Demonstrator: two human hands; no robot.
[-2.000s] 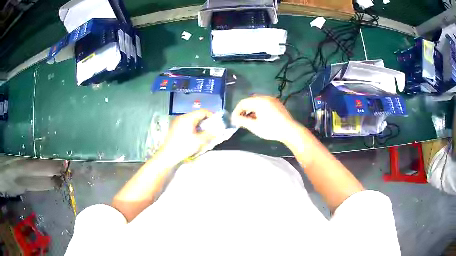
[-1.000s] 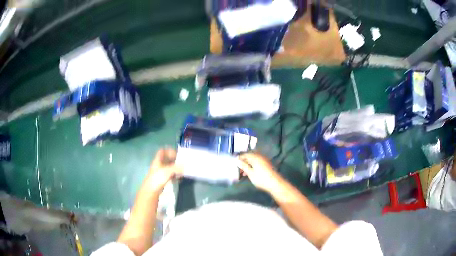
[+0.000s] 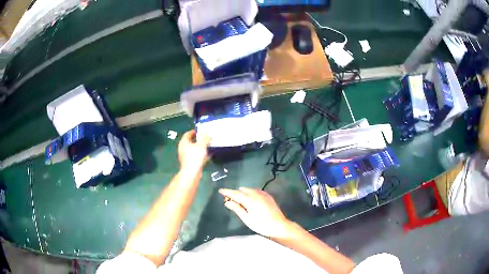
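Note:
My left hand [image 3: 193, 152] is at the lower left corner of an open blue retail box [image 3: 228, 108] in the middle of the bench, its fingertips closed on the edge of the box's white flap [image 3: 236, 131]. The box's pale lid stands up behind it. My right hand [image 3: 249, 207] is lower, over the green bench top, palm down, fingers loosely curled. A small dark spot shows between its thumb and fingers; I cannot tell whether it is a held thing or shadow. A small clear and white piece [image 3: 219, 175] lies between my hands.
Opened box stacks stand at left [image 3: 96, 150], right [image 3: 348, 171] and far right [image 3: 423, 101]. Another stack [image 3: 230, 45] and a black mouse [image 3: 302, 39] are on a brown board [image 3: 295, 67]. Black cables [image 3: 284, 155] tangle right of centre. A red stool [image 3: 426, 206] stands beyond the front edge.
The box that both hands held near me is now at the stack farther back, at my left hand. My right hand has let go and drawn back. The view has shifted.

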